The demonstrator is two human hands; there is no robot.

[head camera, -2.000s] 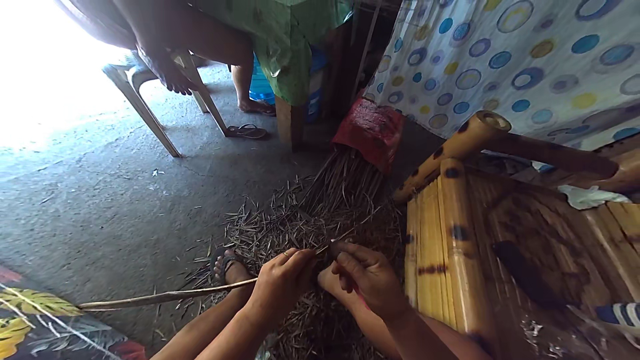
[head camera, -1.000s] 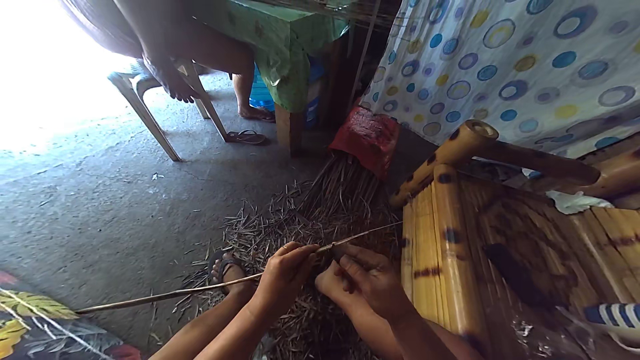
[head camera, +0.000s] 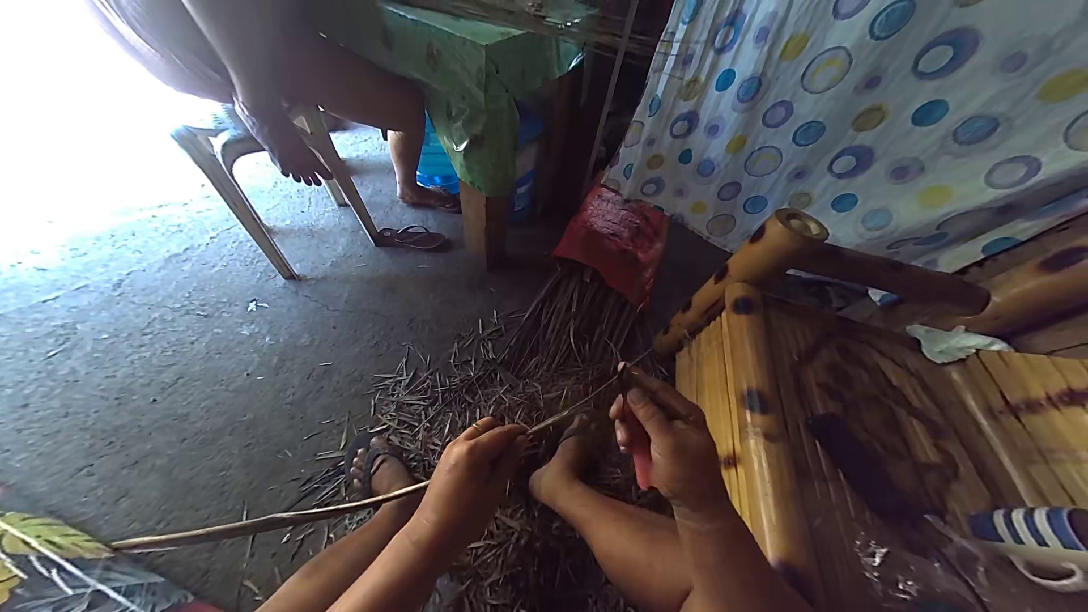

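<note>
My left hand (head camera: 480, 467) is closed around a long, thin plant stalk (head camera: 280, 520), which runs from the lower left up past my fingers toward my right hand. Up and to the right, my right hand (head camera: 671, 429) grips a small tool with a pinkish-red handle (head camera: 639, 455); its blade is mostly hidden, so its kind is unclear. The thin end of the stalk passes at the fingertips of that hand. Under both hands lies a heap of dry plant scraps (head camera: 501, 540), spread around my sandalled feet.
A red sack (head camera: 614, 242) holds a bundle of dry stalks (head camera: 574, 319). At right stands a bamboo bench (head camera: 756, 425) before a dotted curtain (head camera: 765, 127). Another person's hand (head camera: 285, 149) hangs near a plastic chair (head camera: 242, 204), beside a table with a green cover (head camera: 476, 102). Patterned fabric (head camera: 59, 552) lies lower left.
My hands, close together a second ago, are now farther apart. My right hand has moved up and right along the stalk, and the tool's reddish handle now shows.
</note>
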